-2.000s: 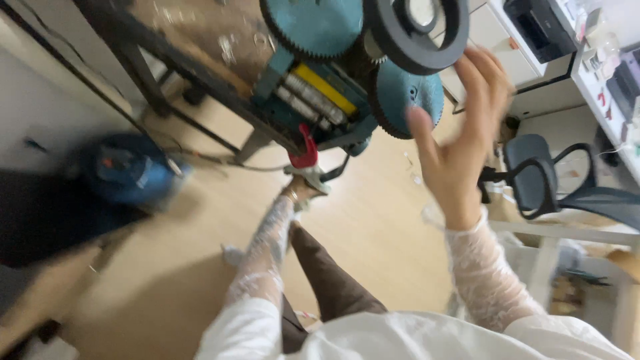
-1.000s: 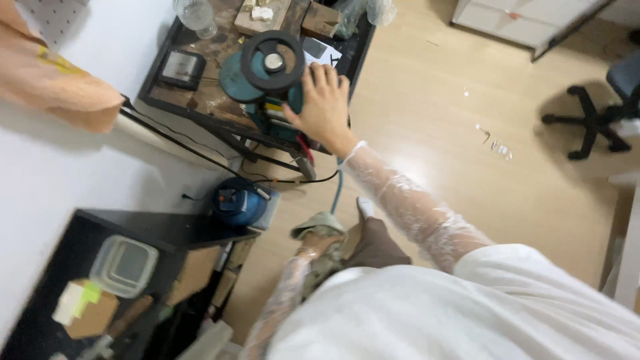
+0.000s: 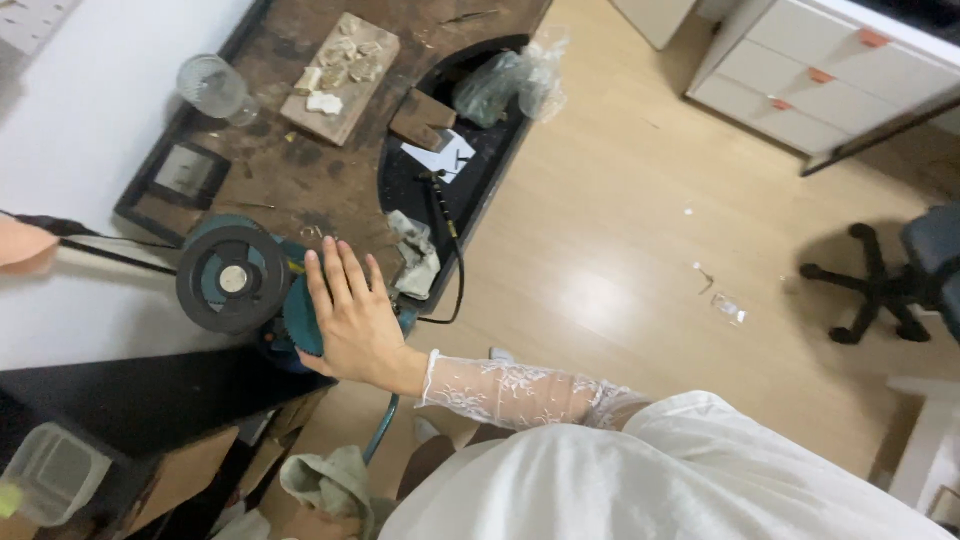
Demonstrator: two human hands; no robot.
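My right hand [image 3: 357, 322], in a white lace sleeve, lies palm down with spread fingers over the teal gear [image 3: 301, 319] of a rolling mill at the corner of a jeweller's workbench. Left of it is the mill's dark handwheel [image 3: 234, 280], with a pale round hub. Near the bottom edge, my left hand [image 3: 322, 523] is partly out of view and gripping a grey-green cloth [image 3: 330, 480]. The cloth hides most of its fingers. A curved teal bar [image 3: 382, 427] runs down beside the cloth.
The workbench [image 3: 300, 172] bears a wooden block with pale lumps [image 3: 349, 71], a glass goblet [image 3: 214, 86] and a torch [image 3: 441, 202] with a black hose. Left stands a black shelf [image 3: 150, 397] with a plastic container [image 3: 56, 472]. A wheeled chair [image 3: 892, 277] and white drawers [image 3: 810, 71] are at right.
The view has shifted strongly. My right hand, raised beside the mill's gears two seconds ago, now rests over the smaller gear. My left hand stays low with the cloth.
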